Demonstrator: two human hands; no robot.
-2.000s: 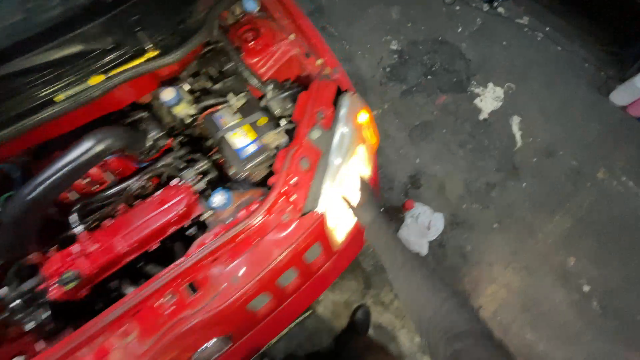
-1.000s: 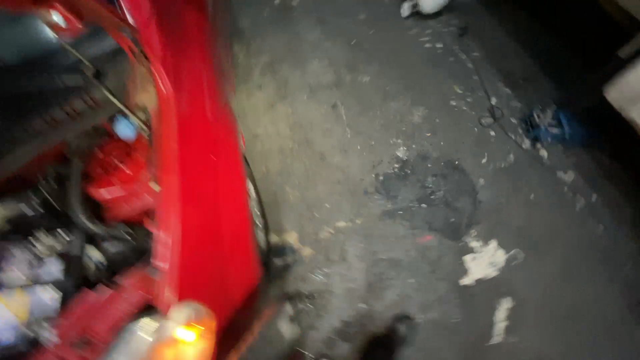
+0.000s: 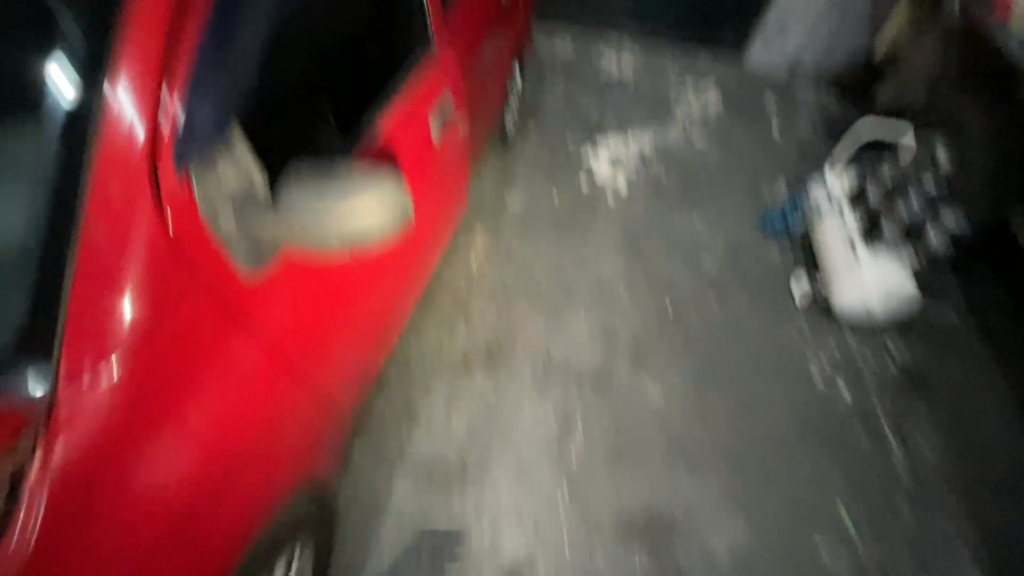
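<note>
Neither my left hand nor my right hand shows in the head view. A red car (image 3: pixel 264 360) fills the left side, blurred by motion. Its side mirror (image 3: pixel 344 204) juts out beside the dark side window opening (image 3: pixel 320 88). A door handle (image 3: pixel 442 116) lies farther back along the body. At the bottom left, part of a front wheel (image 3: pixel 296 556) shows below the fender.
A stained concrete floor (image 3: pixel 560 360) runs along the car. On the right stands a blurred white object (image 3: pixel 868 280) with a curved upper part, beside a small blue thing (image 3: pixel 784 216). Pale blurred items (image 3: pixel 812 36) lie at the top right.
The view has swung from the engine bay and lit headlight, along the fender, to the car's side and mirror. An arm seen near the headlight in the oldest frame is out of view now.
</note>
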